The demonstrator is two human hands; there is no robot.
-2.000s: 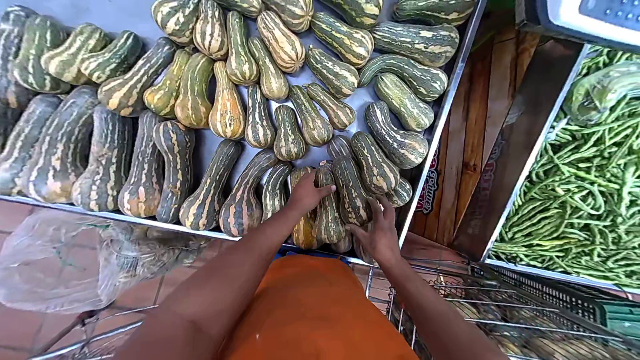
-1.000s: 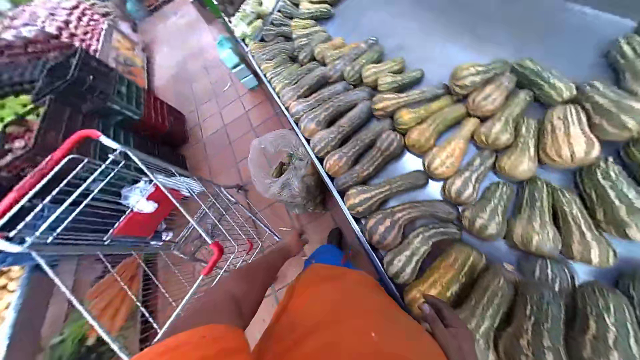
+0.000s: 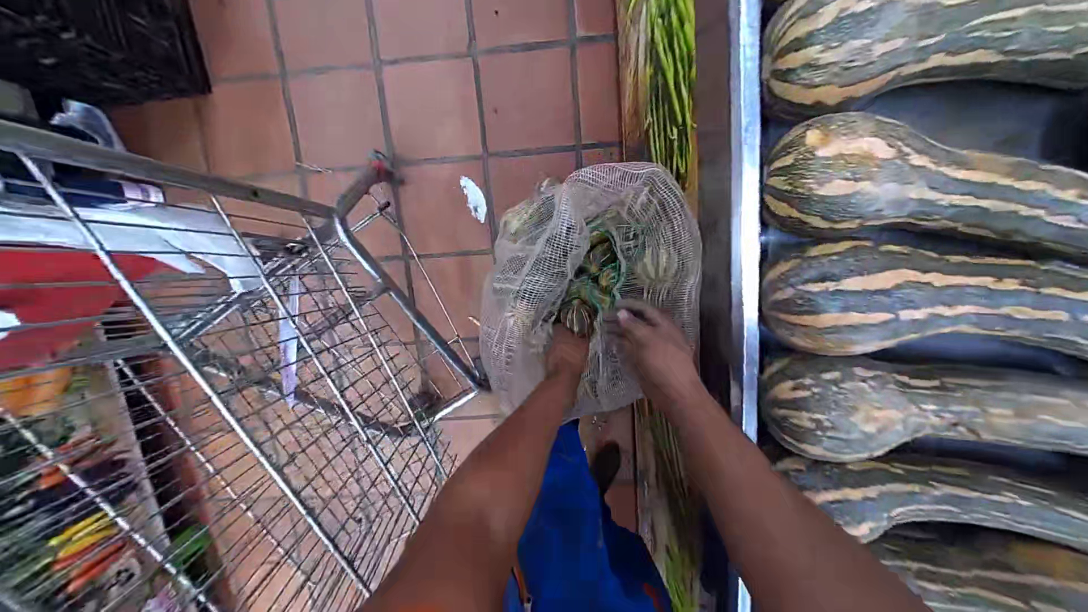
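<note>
A pale mesh sack (image 3: 531, 297) stands on the tiled floor beside the display's metal edge, its mouth folded wide. Striped green-and-cream squashes (image 3: 580, 316) lie inside it, partly behind green netting. My left hand (image 3: 568, 353) reaches into the mouth at the near side, against a squash; its fingers are hidden, so its hold cannot be told. At the mouth's right side, my right hand (image 3: 650, 340) has its fingers curled at the mesh rim. Long striped squashes (image 3: 892, 297) lie in a row on the display to the right.
A wire shopping cart (image 3: 280, 208) fills the left side, close to the sack. The display's metal edge (image 3: 748, 255) runs along the right. Long green beans (image 3: 671, 85) lie in a narrow strip beside it. A dark crate (image 3: 102, 51) stands at the upper left.
My hands have moved from the squashes on the display to the mesh sack on the floor. The view has turned left and down.
</note>
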